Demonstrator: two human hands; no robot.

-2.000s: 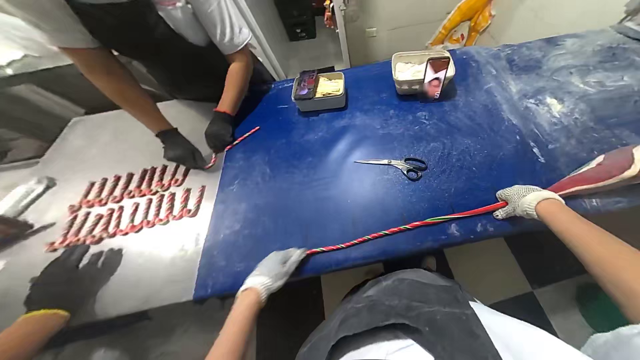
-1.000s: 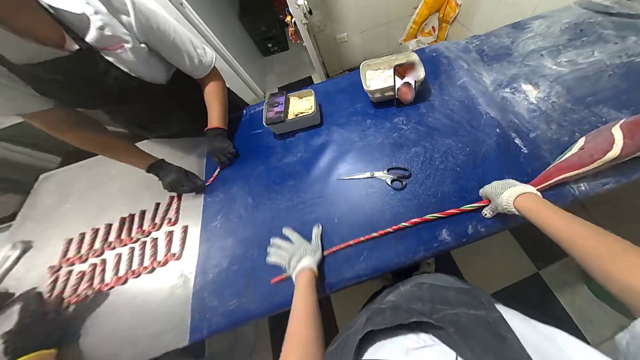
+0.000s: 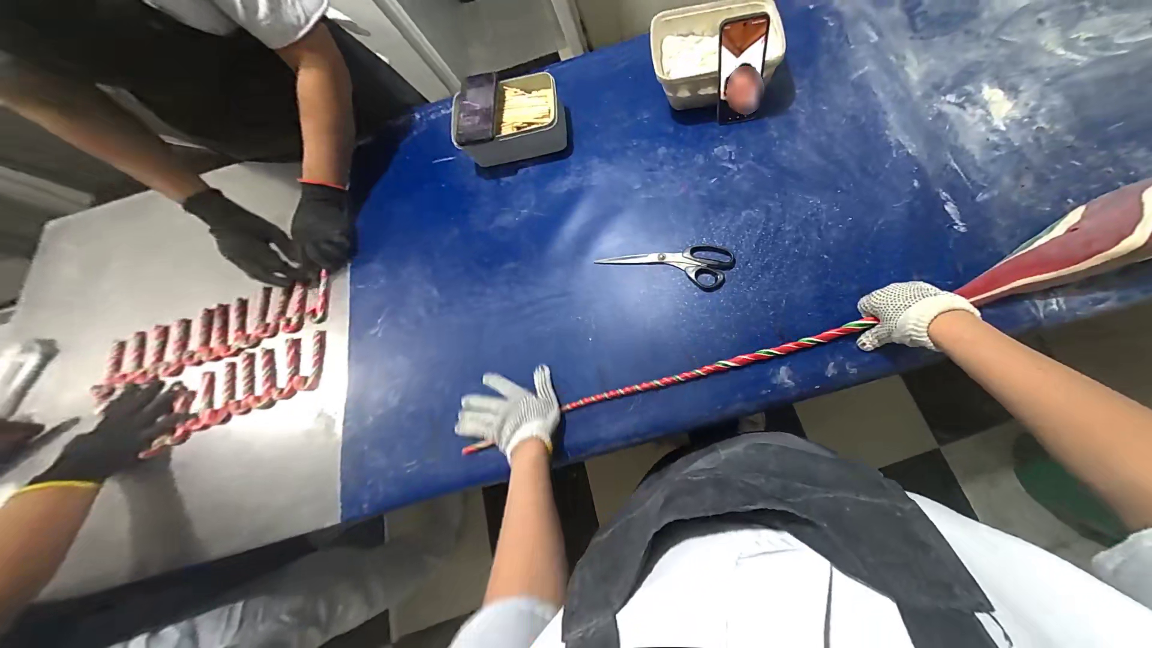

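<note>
A thin twisted rope of red, green and white candy (image 3: 711, 368) runs along the front of the blue table. My left hand (image 3: 513, 411), in a white dotted glove, lies flat over its thin end with the fingers spread; a short tip shows past the palm. My right hand (image 3: 904, 315), gloved alike, is closed around the thicker part, where the rope meets a large striped candy mass (image 3: 1071, 243) at the right edge. Scissors (image 3: 688, 261) with black handles lie on the table behind the rope, touching neither hand.
A tub of sticks (image 3: 526, 108) and a tub of white powder (image 3: 688, 56) with a phone (image 3: 743, 67) leaning on it stand at the back. On the metal table (image 3: 270, 486) at left, co-workers' black-gloved hands (image 3: 321, 225) are near rows of candy canes (image 3: 220, 328).
The co-worker's piece of rope at the table's left edge now lies as a cane at the end of the back row. Another black-gloved hand has reached onto the front row. My left hand's fingers have spread.
</note>
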